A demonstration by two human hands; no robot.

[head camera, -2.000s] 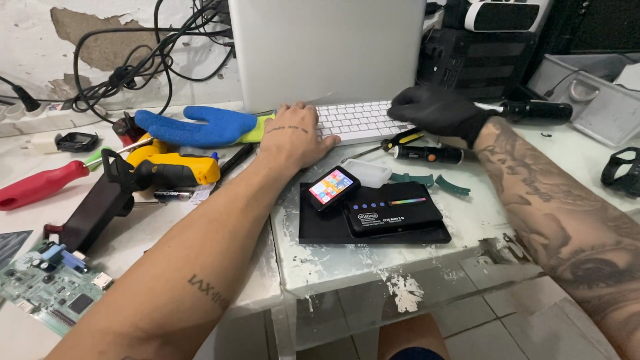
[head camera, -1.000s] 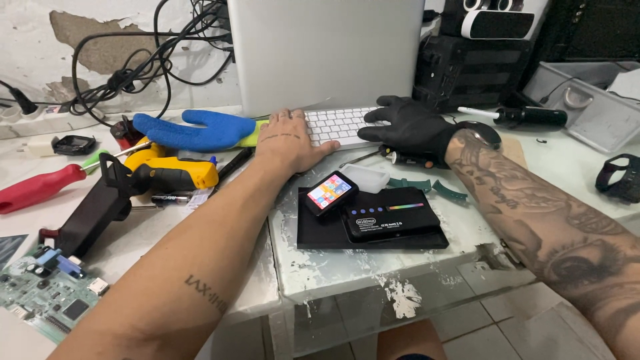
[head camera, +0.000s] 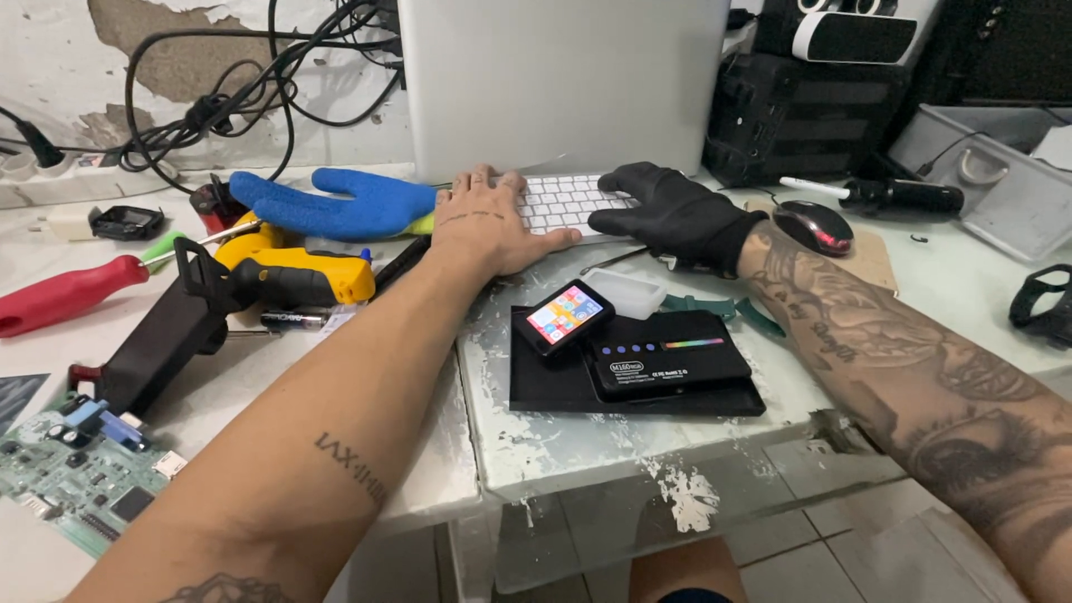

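My bare left hand [head camera: 486, 213] lies palm down over the left end of a white keyboard [head camera: 565, 201], fingers slightly apart. In a black glove, my right hand [head camera: 666, 213] rests at the keyboard's right end, thumb and fingers apart; neither hand grips anything. A blue coated glove [head camera: 343, 205] lies just left of my left hand. Nearer me, a small device with a lit screen [head camera: 565, 318] leans on a black RGB light panel [head camera: 670, 356], both on a black tray [head camera: 544, 394]. A clear plastic case [head camera: 624, 291] and green curved pieces [head camera: 703, 308] lie behind them.
Behind the keyboard stands a large silver panel [head camera: 561, 84]. On the left are a red-handled screwdriver [head camera: 75, 293], a yellow-and-black tool [head camera: 310, 276], a circuit board [head camera: 92, 469] and tangled cables [head camera: 209, 113]. To the right are a computer mouse [head camera: 812, 226] and a clear bin [head camera: 997, 184].
My gloved right hand has spread its fingers and come down at the keyboard's right end, where a yellow-and-black tool showed two seconds ago. My left hand has stayed at the left end.
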